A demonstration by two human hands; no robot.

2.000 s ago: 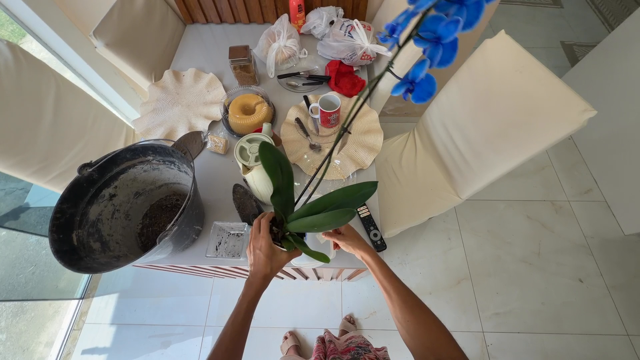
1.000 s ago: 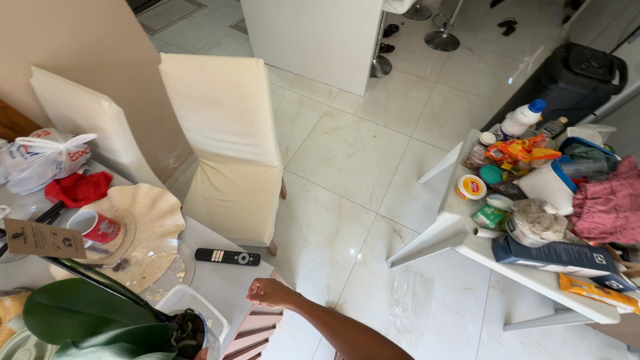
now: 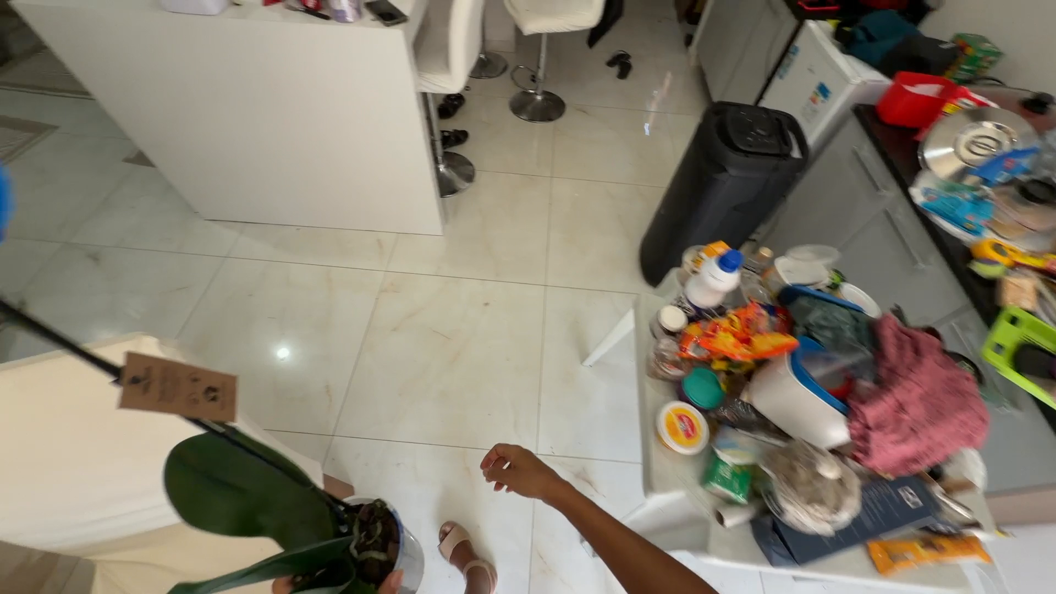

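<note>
Low on the left, my left hand [image 3: 389, 582] is around a potted orchid's clear plastic pot [image 3: 410, 561]; only fingertips show beside it, the rest hidden by leaves and the frame edge. Broad green leaves [image 3: 239, 491] spread from the pot, and bark and roots fill its top. A brown cardboard tag [image 3: 178, 388] with writing hangs on the dark flower stem, and a bit of blue petal shows at the left edge. My right hand [image 3: 516, 472] hangs in the air right of the pot, fingers loosely curled, with nothing seen in it.
A white table [image 3: 652, 462] on the right carries jars, a white bottle with a blue cap [image 3: 714, 279], bags and a pink cloth [image 3: 916, 396]. Behind it stand a tall black speaker [image 3: 718, 190] and a cluttered counter. A cream chair [image 3: 99, 454] is at left, a white island [image 3: 247, 124] behind.
The view has swung right, away from the dining table. Two seconds ago both hands were at the orchid over that table; now the right hand is apart from it and the left holds the pot.
</note>
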